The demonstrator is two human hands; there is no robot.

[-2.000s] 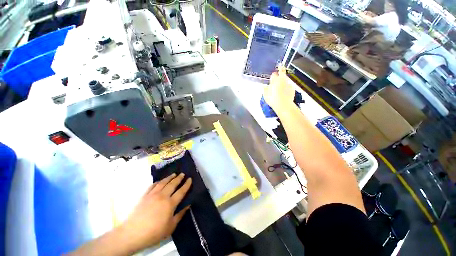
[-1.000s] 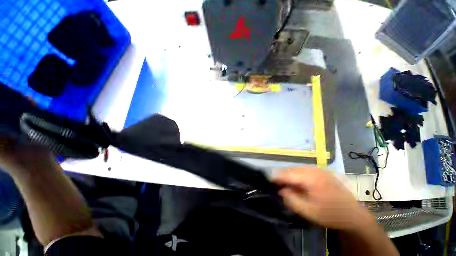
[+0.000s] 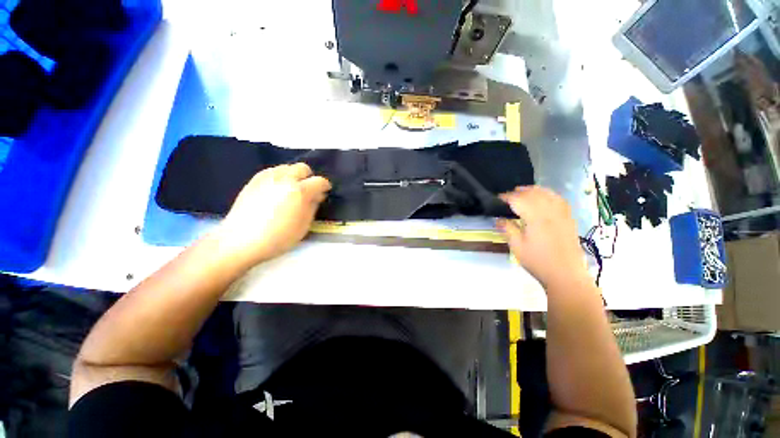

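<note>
A black zipper panel point(image 3: 231, 175) lies lengthwise across the bed plate in front of the sewing machine head point(image 3: 398, 43). A short silvery zipper point(image 3: 402, 183) shows at its middle. My left hand point(image 3: 278, 205) rests on the panel left of the zipper, its fingers bent at the fabric. My right hand point(image 3: 539, 227) grips a folded edge of the panel near its right end. The brassy presser clamp point(image 3: 417, 111) is behind the panel, not touching it. The needle is hidden.
Blue crate point(image 3: 85, 137) with black pieces at left. At right are the control panel point(image 3: 676, 38), tab box point(image 3: 637, 141), loose black tabs point(image 3: 640, 195), hardware box point(image 3: 697, 248) and thin black cord. A white basket point(image 3: 667, 335) hangs below the table's right edge. Yellow tape point(image 3: 513, 121) borders the plate.
The panel, held aslant near the table's front edge a second ago, now lies across the plate. My left hand has come from the crate side onto it. My right hand has moved up with the fabric.
</note>
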